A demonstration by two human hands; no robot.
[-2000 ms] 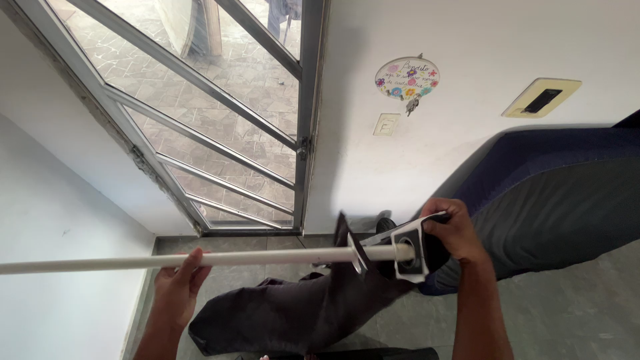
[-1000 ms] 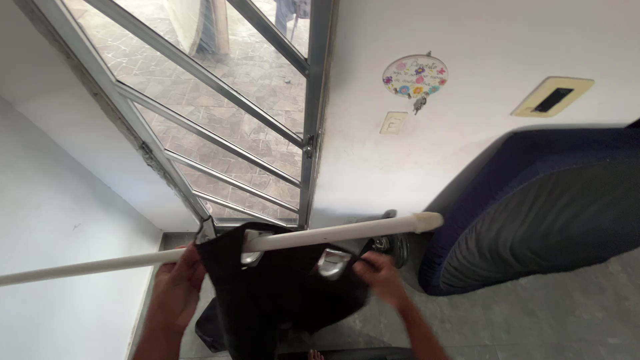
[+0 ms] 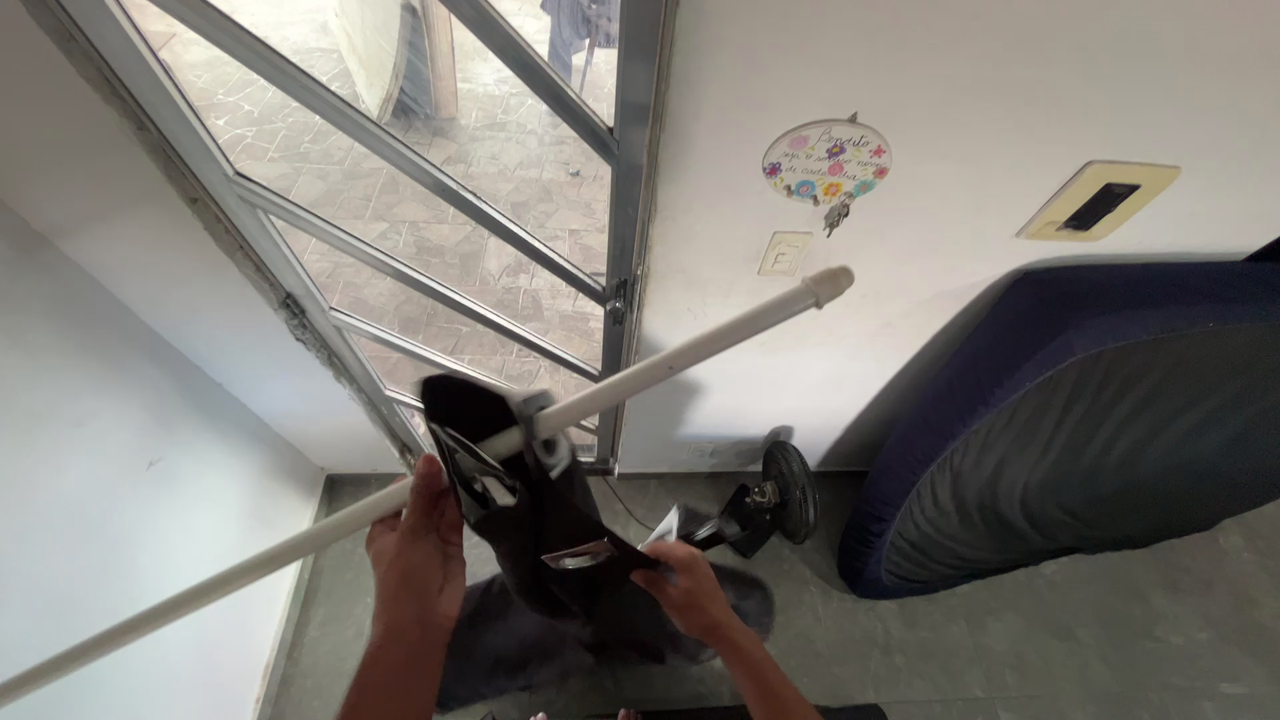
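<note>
A white curtain rod [image 3: 690, 352] slants up from the lower left, its capped end free at the upper right. Dark grommet curtain fabric [image 3: 590, 610] hangs from it, with some metal-coloured grommets threaded on the rod. My left hand [image 3: 420, 540] grips the rod and the fabric edge beside it. Lower right, my right hand [image 3: 685, 590] pinches the top edge of the curtain, next to a grommet [image 3: 580, 555] that is off the rod. A white tag or flap [image 3: 662, 528] sticks up by that hand.
Ahead stands a metal-framed glass door [image 3: 625, 200]. A blue and grey padded item [image 3: 1080, 430] leans at the right wall. A black fan [image 3: 790, 492] is on the floor. On the wall are a floral plaque [image 3: 828, 160], keys [image 3: 838, 214] and a switch plate [image 3: 1100, 200].
The rod's capped end has risen from beside the padded item to the wall below the plaque. My right hand, earlier at the rod's end, now holds the curtain edge lower down.
</note>
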